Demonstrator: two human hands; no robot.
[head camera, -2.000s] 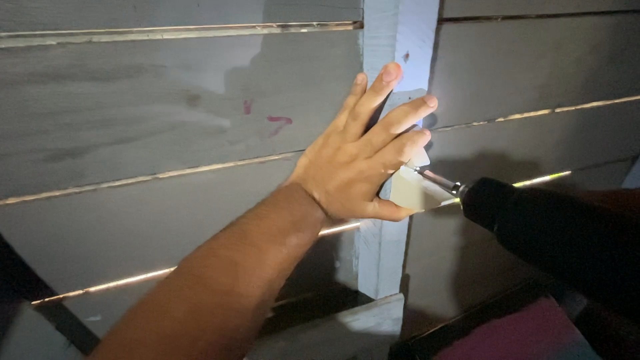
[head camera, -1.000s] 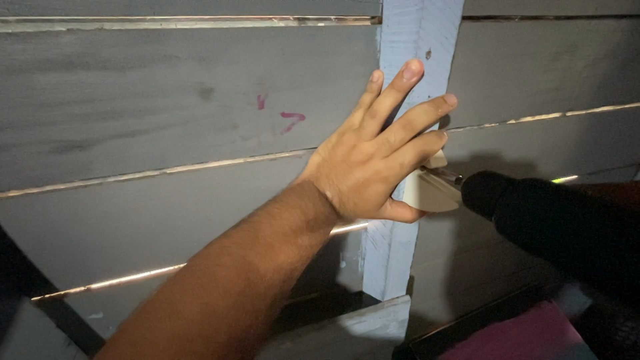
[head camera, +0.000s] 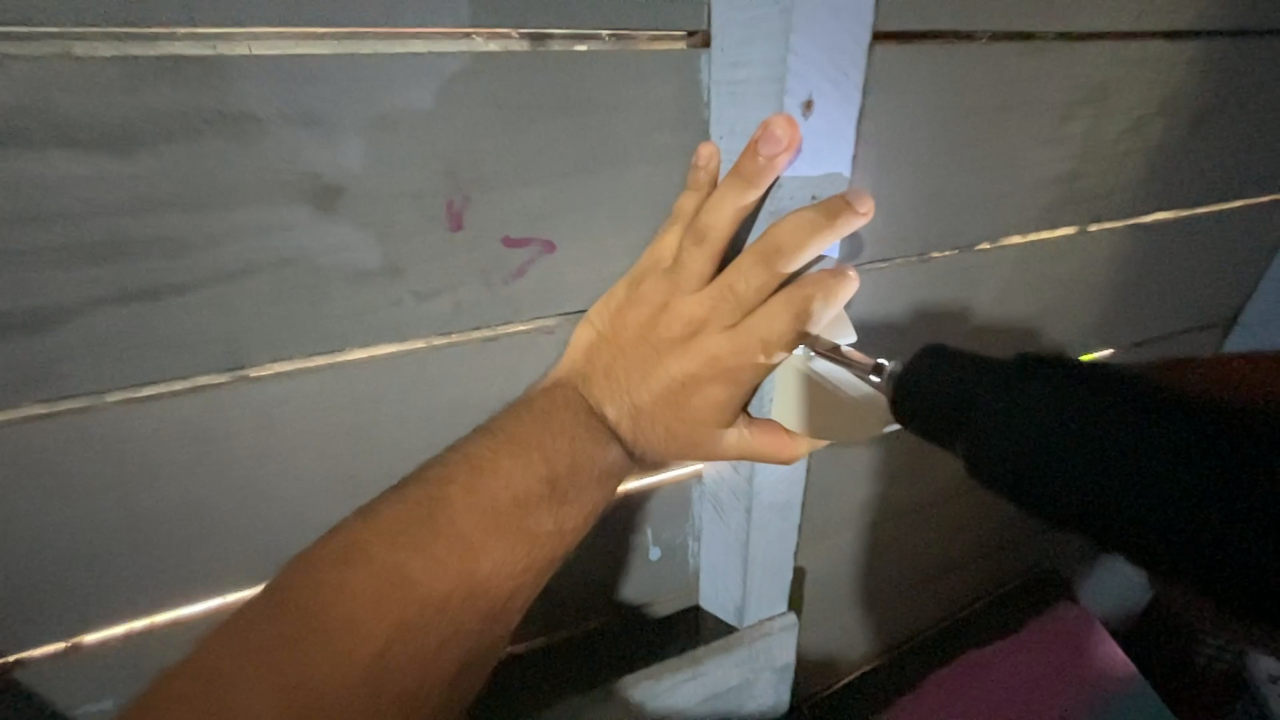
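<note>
My left hand (head camera: 700, 320) is spread over a pale, rounded flat piece (head camera: 835, 405) and presses it against a light-painted wooden post (head camera: 755, 540). The thumb lies at the piece's lower edge and the fingers point up across the post. From the right comes a dark power tool (head camera: 960, 400), seemingly a drill or driver, its metal bit (head camera: 845, 358) reaching the piece beside my index finger. My right hand is not visible; the tool's rear is lost in darkness.
Horizontal grey boards (head camera: 250, 180) with light showing through the gaps form the wall on both sides of the post. A short board (head camera: 715, 665) juts at the post's foot. A pink surface (head camera: 1020, 670) lies at lower right.
</note>
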